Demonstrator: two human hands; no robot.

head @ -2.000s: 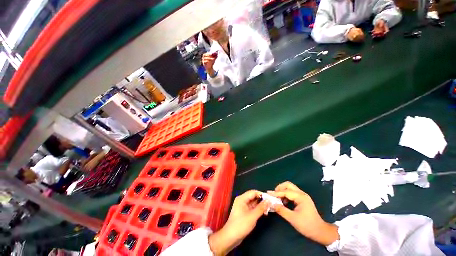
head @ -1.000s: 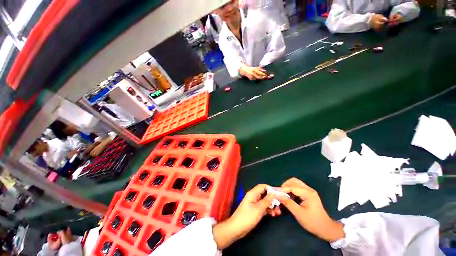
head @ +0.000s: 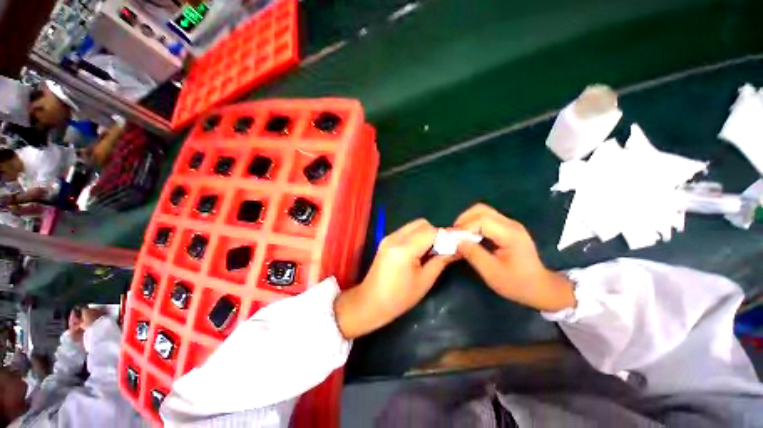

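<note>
My left hand [head: 391, 276] and my right hand [head: 512, 257] meet over the dark green bench. A small white folded wipe [head: 452, 240] is pinched between their fingers. A dark edge shows by the wipe at my left fingertips, likely a watch unit, mostly hidden by fingers and wipe. Left of my hands stands a stack of red-orange foam trays [head: 361, 201]; the top one holds glossy black units [head: 302, 210] in its square pockets. My left sleeve covers the tray's lower right part.
White wipes [head: 623, 196] lie at right, with a squarish white bottle [head: 583, 124] behind them and a translucent syringe [head: 711, 201] beside them. A blue stick [head: 381, 224] lies beside the tray stack. An empty foam tray [head: 243, 63] is across the belt. People in white are at far left.
The view has tilted down, so the people across the belt have left the picture and my lap shows. My hands stay together on the wipe, with slightly shifted fingers.
</note>
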